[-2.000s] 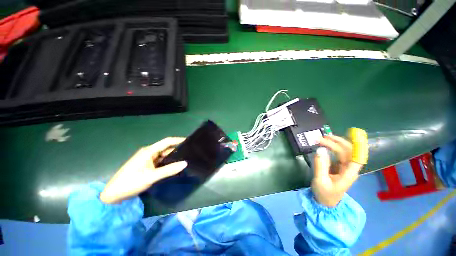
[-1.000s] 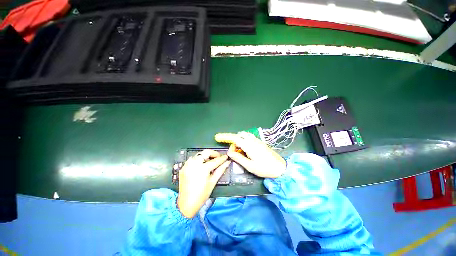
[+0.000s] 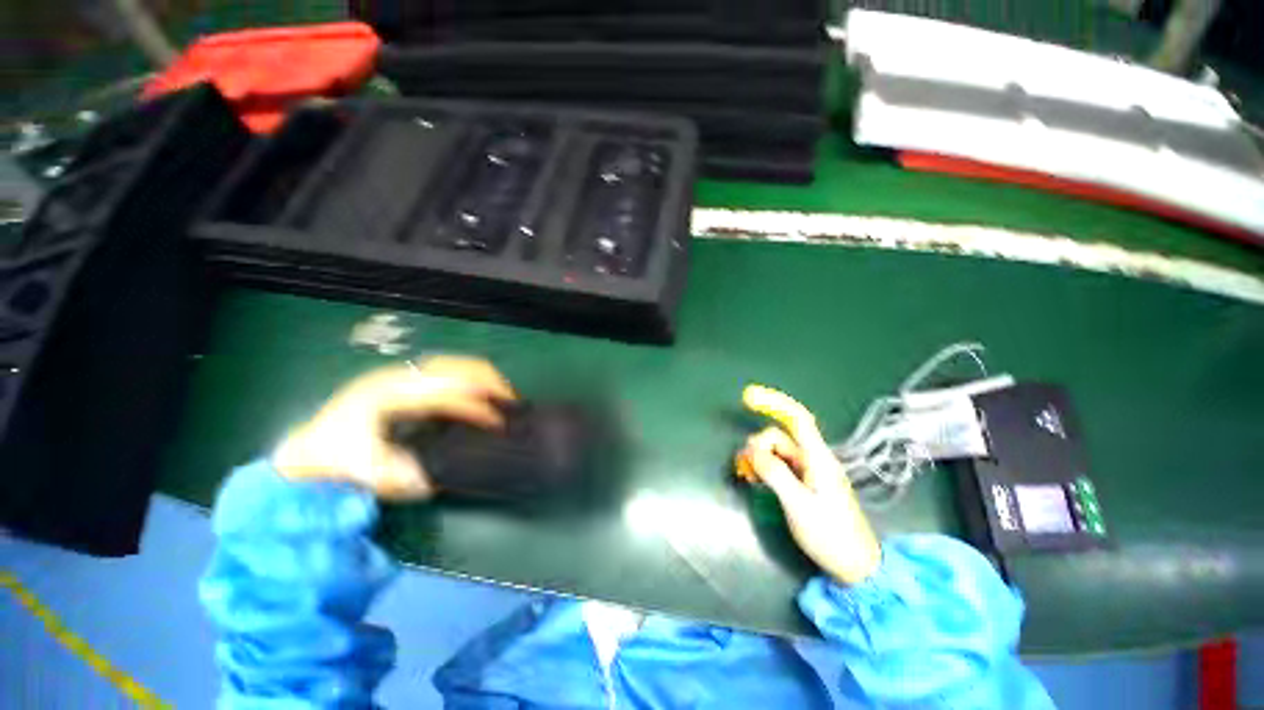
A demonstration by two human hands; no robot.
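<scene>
My left hand (image 3: 395, 423) holds a dark phone screen (image 3: 520, 451) by its left end, above the green bench; the screen is blurred. My right hand (image 3: 811, 486) is to its right, apart from it, with yellow finger cots on bent fingers. Whether it holds anything cannot be told. White wires (image 3: 887, 437) run from beside my right hand to the black test box (image 3: 1040, 465) on the right. The adapter board is hidden by my right hand. The foam tray (image 3: 659, 298) at the back left has dark assemblies in its two right-hand slots.
Another black foam tray (image 3: 125, 333) stands at the far left. Black foam trays (image 3: 762, 118) are stacked behind. A red plastic tray (image 3: 277, 70) is at the rear left. White foam sheets (image 3: 1054, 118) lie on red at the rear right. A worn white strip (image 3: 887, 236) crosses the bench.
Both hands were together over the face-down screen. They have parted; my left hand has moved left with the screen in it. The view has shifted, showing more of the left side.
</scene>
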